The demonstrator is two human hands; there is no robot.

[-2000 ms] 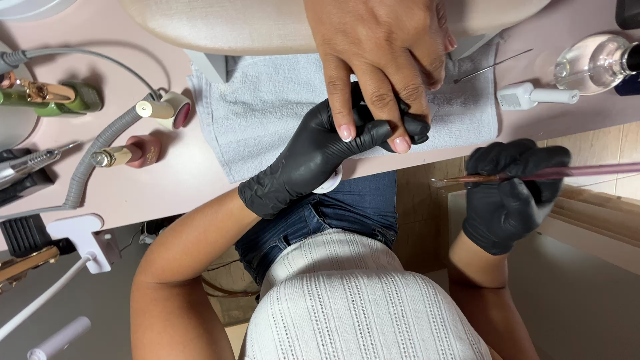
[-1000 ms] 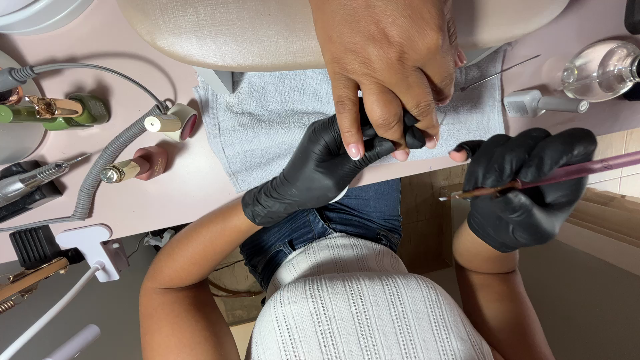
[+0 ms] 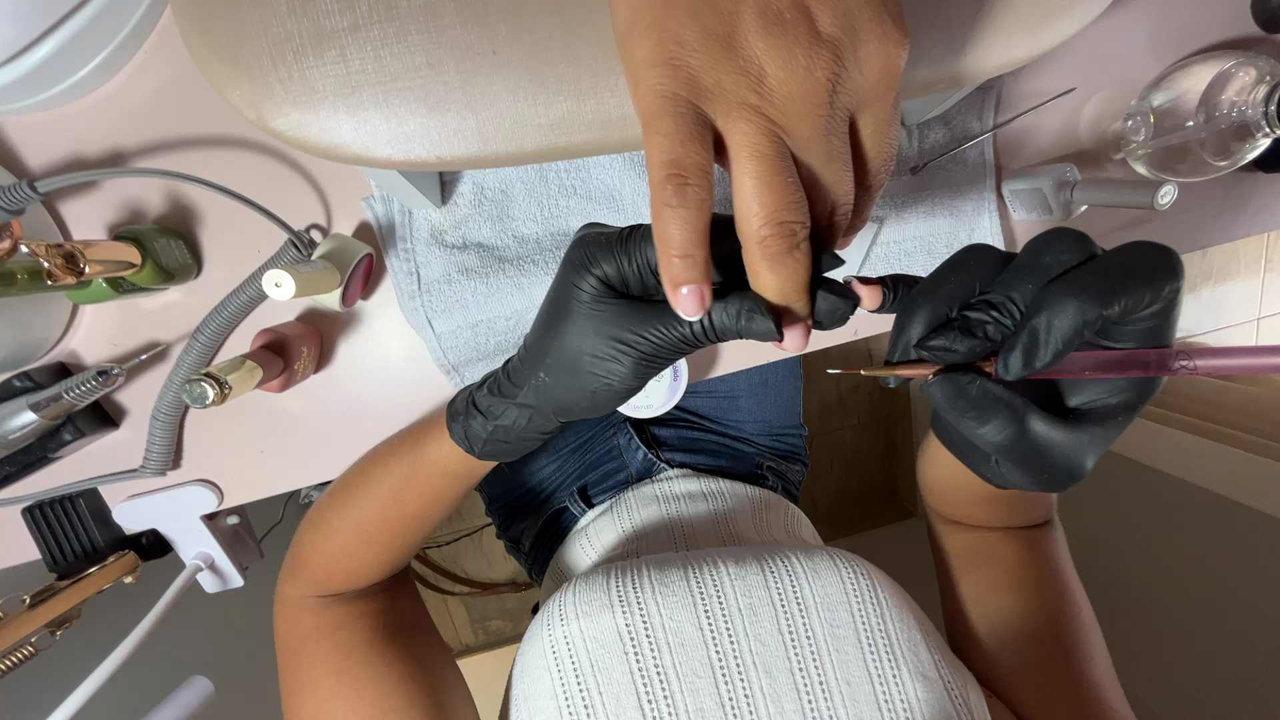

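Observation:
My left hand (image 3: pixel 610 330), in a black glove, grips a finger of another person's hand (image 3: pixel 770 150), which reaches in from the top. That hand's index finger lies over my glove. My right hand (image 3: pixel 1040 350), also gloved in black, holds a fine nail brush (image 3: pixel 1120 362) with a pink handle; its tip, bearing a little white, points left. One glove finger is torn or cut, and a bare fingertip shows beside the held finger. A round white jar lid (image 3: pixel 655 392) is partly hidden below my left hand. A grey towel (image 3: pixel 500 240) lies beneath the hands.
Left on the pink table are nail polish bottles (image 3: pixel 290 355), a coiled grey cable (image 3: pixel 190 350), an electric nail drill (image 3: pixel 60 405) and a white clamp (image 3: pixel 200 535). At right lie a thin metal tool (image 3: pixel 990 130), a grey bottle (image 3: pixel 1070 193) and a clear glass bottle (image 3: pixel 1200 115). A padded armrest (image 3: pixel 420 80) spans the top.
My right hand with the brush has come closer to the other person's fingers, and its little finger now extends toward my left hand. My left hand keeps its hold.

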